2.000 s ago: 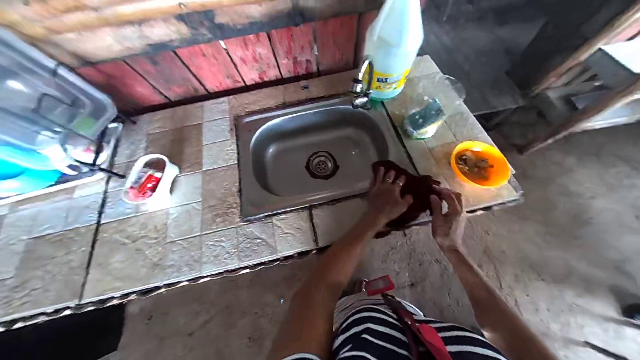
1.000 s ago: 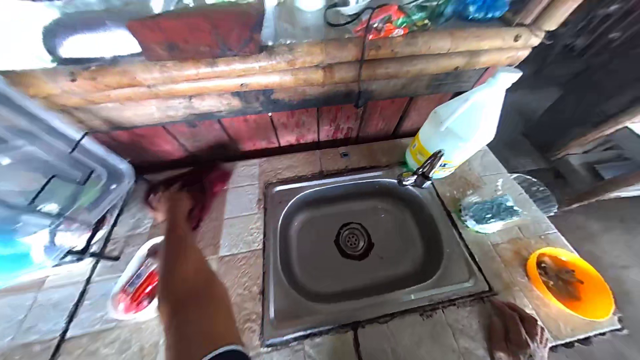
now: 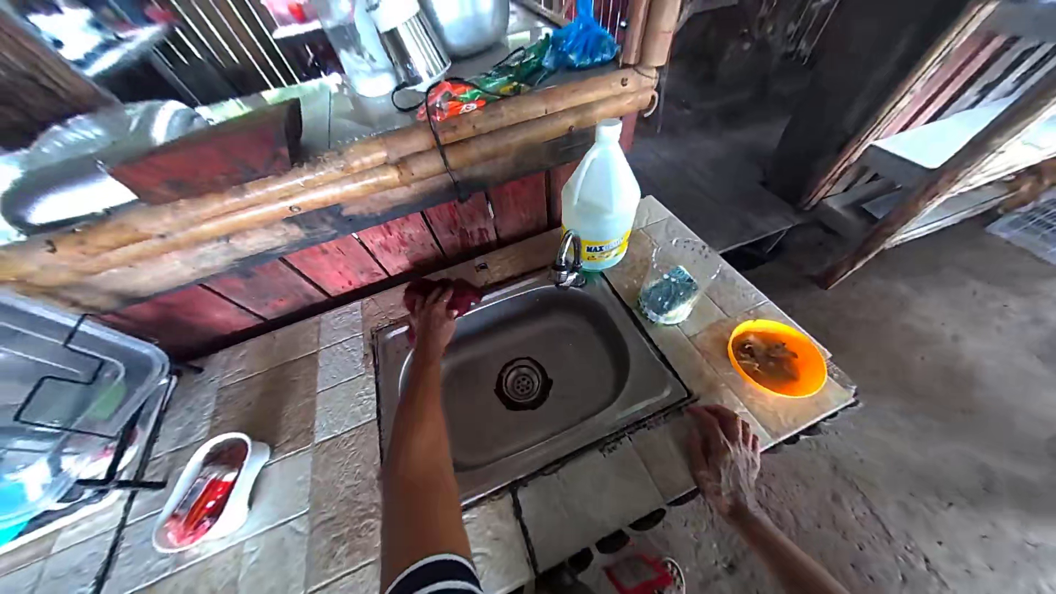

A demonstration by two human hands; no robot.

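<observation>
My left hand presses a dark red cloth onto the tiles at the back left corner of the stainless steel sink. Bare and without any object, my right hand rests on the counter's front edge, right of the sink, its fingers slightly apart. A chrome faucet stands at the sink's back right corner, in front of a white plastic jug. A clear container with a blue-green sponge is right of the sink. Nearer the right edge sits an orange bowl with brownish contents.
At the left of the tiled counter lies a white tray holding a red item, beside a clear plastic bin on a dark rack. Bamboo poles run along a shelf behind the sink, above red wooden boards.
My left hand has moved the cloth from the counter near the clear bin to the sink's back left corner. Two seconds ago both hands were at the cloth by the sink's front right corner.
</observation>
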